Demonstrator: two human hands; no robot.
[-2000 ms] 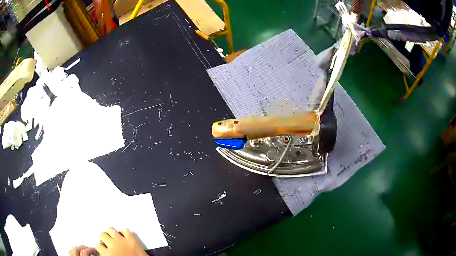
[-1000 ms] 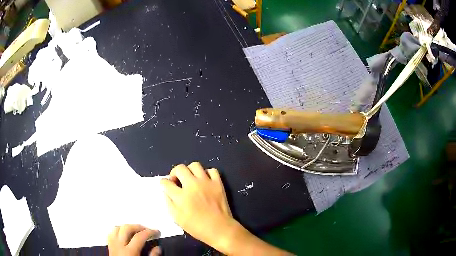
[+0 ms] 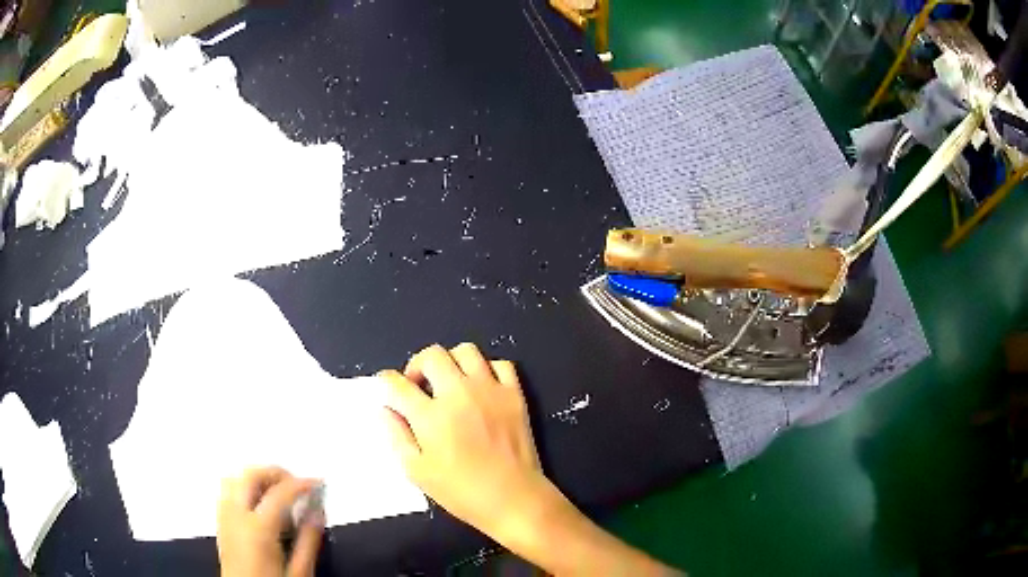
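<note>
A white sleeve panel (image 3: 237, 394) lies on the black table cover at the lower left, rounded cap away from me and straight edge towards me. My right hand (image 3: 462, 434) is on its right end, with fingers bent and fingertips on the cloth. My left hand (image 3: 265, 524) is at the near straight edge, with a small greyish thing (image 3: 310, 504) between thumb and fingers; what it is stays unclear. The steam iron (image 3: 721, 304) rests at the right, with a brown handle and blue lever, touched by neither hand.
A pile of white panels (image 3: 242, 192) lies at the far left, with crumpled white strips (image 3: 49, 194) beside it. Another white piece (image 3: 34, 479) lies at the left edge. The iron stands on a grey-blue striped cloth (image 3: 721, 158). Thread ends dot the black cover (image 3: 451, 225).
My right hand has come into view and onto the panel's right end. My left hand now shows a small greyish thing in its fingers. The view has shifted, so the iron appears farther right.
</note>
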